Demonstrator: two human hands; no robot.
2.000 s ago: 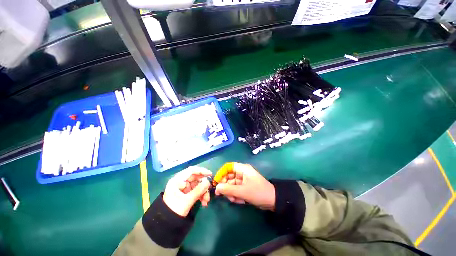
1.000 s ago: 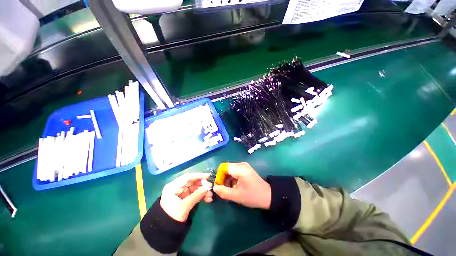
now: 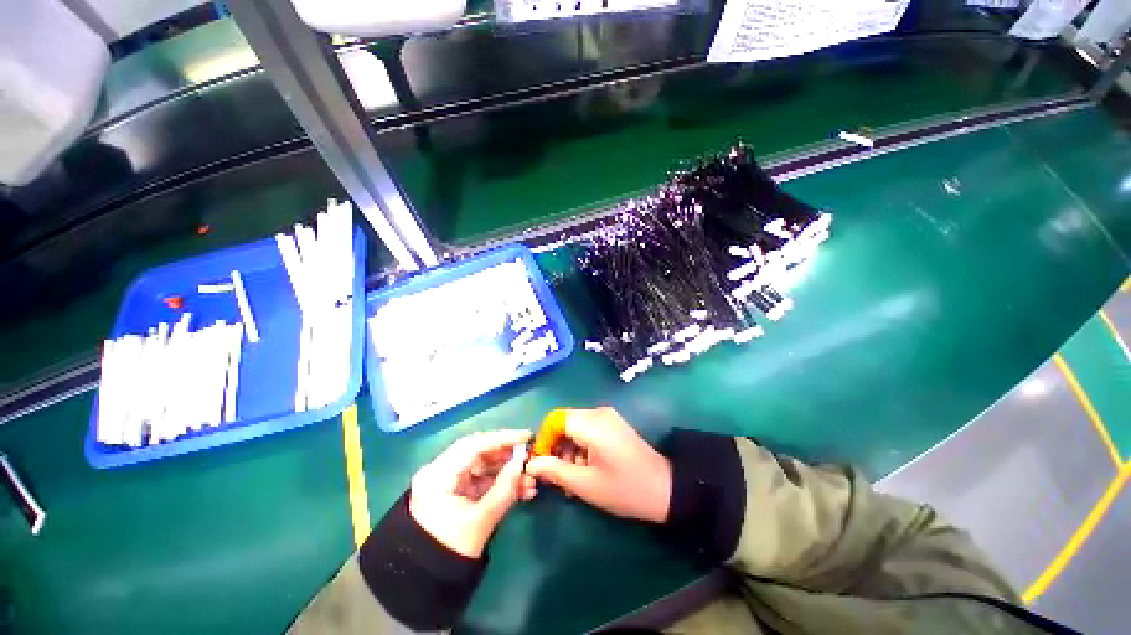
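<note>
My left hand [image 3: 465,488] pinches a small white piece [image 3: 521,458] between thumb and fingertips, just in front of the blue trays. My right hand [image 3: 608,464] is closed on an orange-yellow hand tool [image 3: 549,432], mostly hidden in the fist. The fingertips of both hands meet at the white piece. Small dark bits show between them, too small to tell apart. The wire pile [image 3: 676,267] lies fanned out beyond my right hand, white ends toward me.
The right-hand blue tray [image 3: 559,313] holds small white pieces. The left-hand blue tray [image 3: 230,435] holds long white strips and a small red piece [image 3: 174,303]. A slanted metal post [image 3: 337,137] stands behind them. A thin rod [image 3: 22,494] lies at far left.
Both hands stay together in front of the trays. The fingers have shifted slightly around the white piece, and the orange-yellow tool has changed its tilt a little. The view has moved slightly.
</note>
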